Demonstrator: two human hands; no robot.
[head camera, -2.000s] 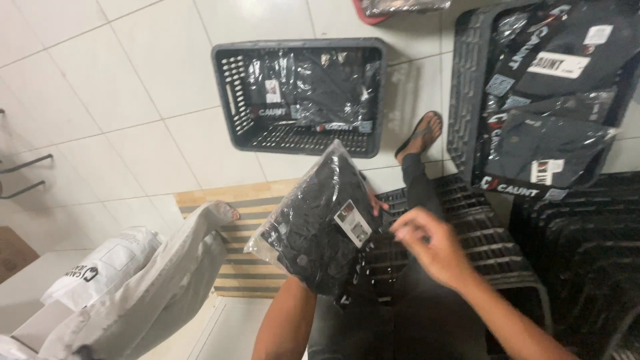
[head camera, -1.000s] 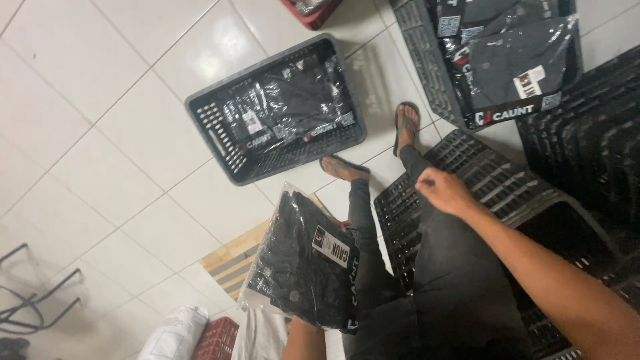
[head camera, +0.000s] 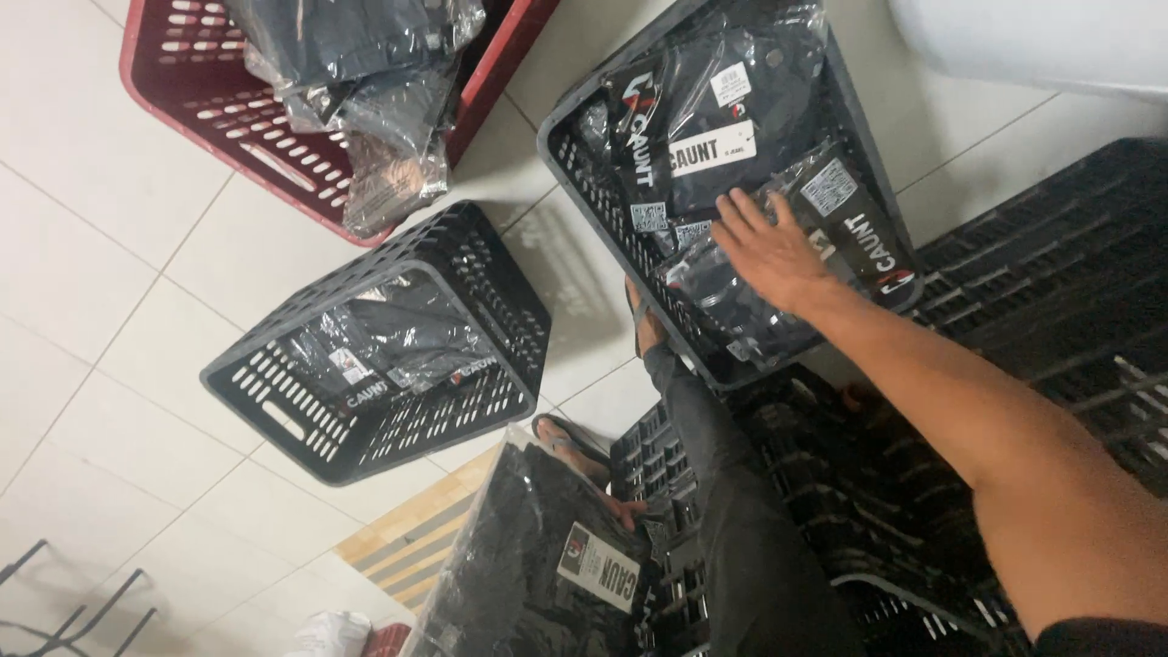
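Observation:
In the head view, my left hand (head camera: 625, 511) shows only its fingertips at the edge of a bagged dark garment (head camera: 520, 538) with a white tag, held low in front of my legs. The rest of that hand is hidden under the package. My right hand (head camera: 769, 251) lies with spread fingers on a plastic-wrapped dark garment (head camera: 730, 301) inside the dark plastic crate (head camera: 584, 224) at upper right. Beside it in the same crate is another bagged garment (head camera: 776, 100) with a white tag. Whether the right fingers grip the plastic is unclear.
A dark crate (head camera: 274, 461) with bagged garments (head camera: 392, 333) stands on the tiled floor at centre left. A red crate (head camera: 210, 137) holding more packages (head camera: 356, 55) is at upper left. Stacked black crates (head camera: 1049, 274) fill the right side. Metal legs (head camera: 82, 607) show at lower left.
My right hand has moved from above my leg onto the packages in the upper right crate. The left hand still holds the tagged package. The view has shifted towards the crates.

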